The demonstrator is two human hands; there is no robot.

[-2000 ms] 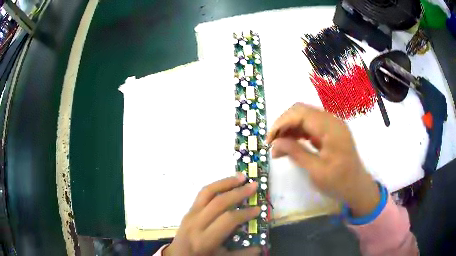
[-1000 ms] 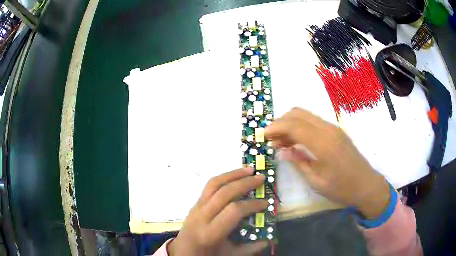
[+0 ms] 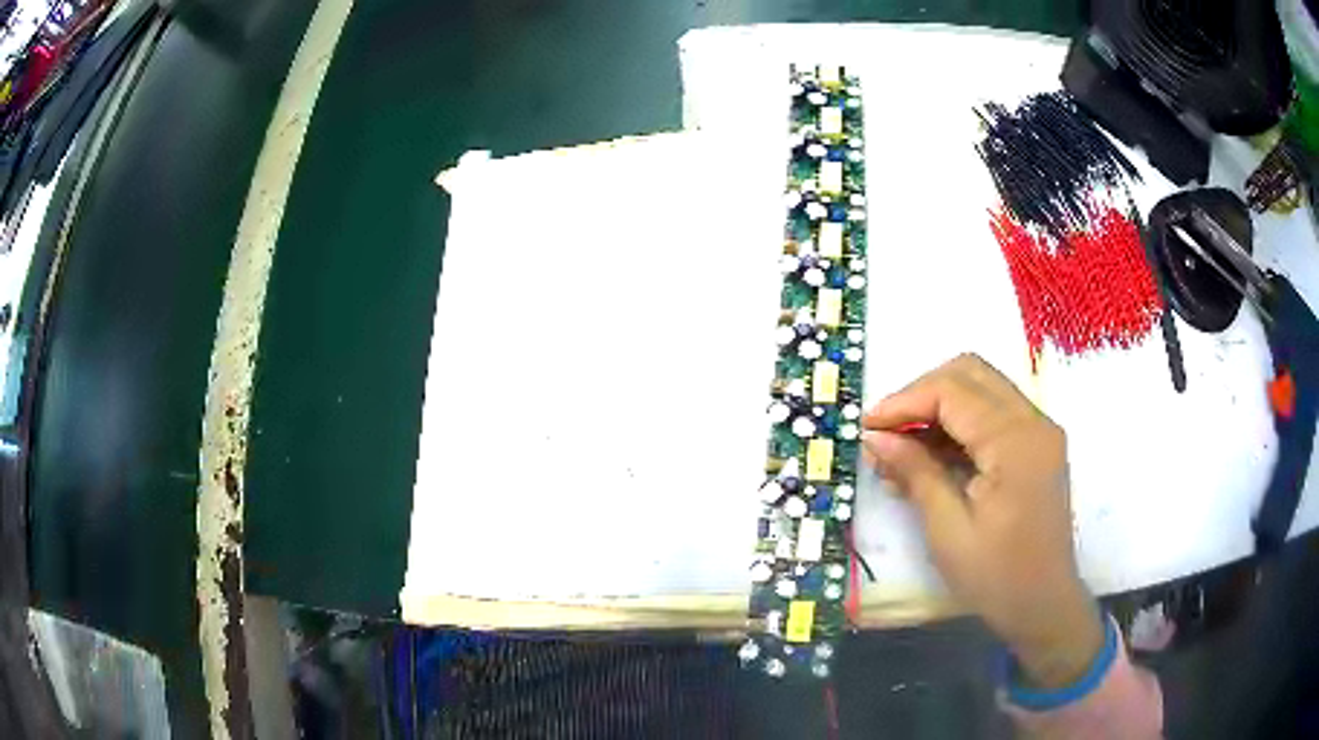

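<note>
The PCB panel strip (image 3: 827,305) lies lengthwise on the white work sheet (image 3: 579,390), yellow blocks and round parts facing up, its near end past the sheet's edge. My right hand (image 3: 972,477) is at the strip's right edge, thumb and index finger pinched on a short red lead wire (image 3: 904,427). A red wire and a black wire show along the strip's lower right edge. My left hand is out of the picture. A pile of red lead wires (image 3: 1082,282) and a pile of black lead wires (image 3: 1053,159) lie to the right.
The soldering iron (image 3: 1285,434) rests at the far right with its front rods in the dark iron holder (image 3: 1201,268). The fume extractor fan (image 3: 1179,58) stands at the upper right. A worn pale rail (image 3: 239,390) runs down the left, beside the green mat (image 3: 347,362).
My left hand has left the strip and the picture. My right hand now pinches a visible red wire beside the strip. The whole view has shifted, so the strip appears further right.
</note>
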